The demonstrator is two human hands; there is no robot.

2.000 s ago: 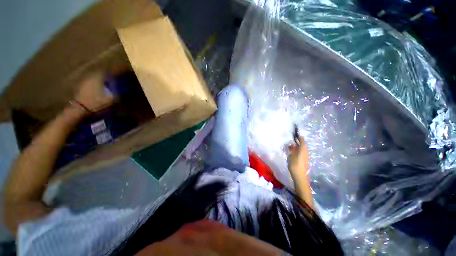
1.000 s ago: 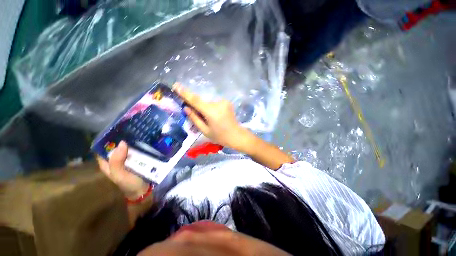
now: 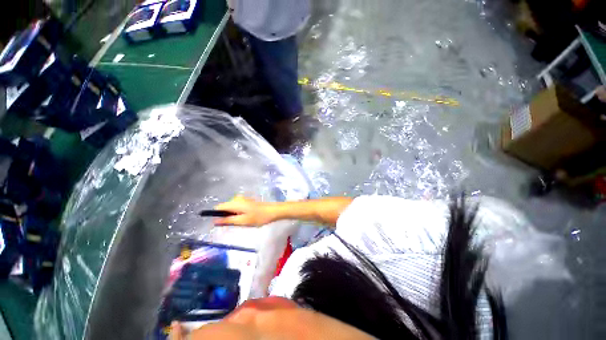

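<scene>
A retail box [image 3: 206, 282] with a dark blue edge and a keypad picture is low in the view, over the open clear bag [image 3: 143, 226]. My left hand [image 3: 176, 330] shows only as a fingertip at the box's lower edge; the rest is hidden. My right hand [image 3: 247, 212] is just above the box, apart from it, and grips a thin black cutter [image 3: 218, 213]. A crumpled silvery-white cluster [image 3: 149, 143] sits on the bag rim.
Dark blue and white box stacks [image 3: 93, 99] and two boxes [image 3: 159, 18] are on the green table [image 3: 149, 76]. A person [image 3: 276, 60] stands beyond the bag. Film scraps [image 3: 405, 133] lie on the floor. A brown carton [image 3: 545, 126] is at right.
The view has swung round. The box was taken from the carton and brought over the bag. My right hand has moved off the box's edge with the cutter.
</scene>
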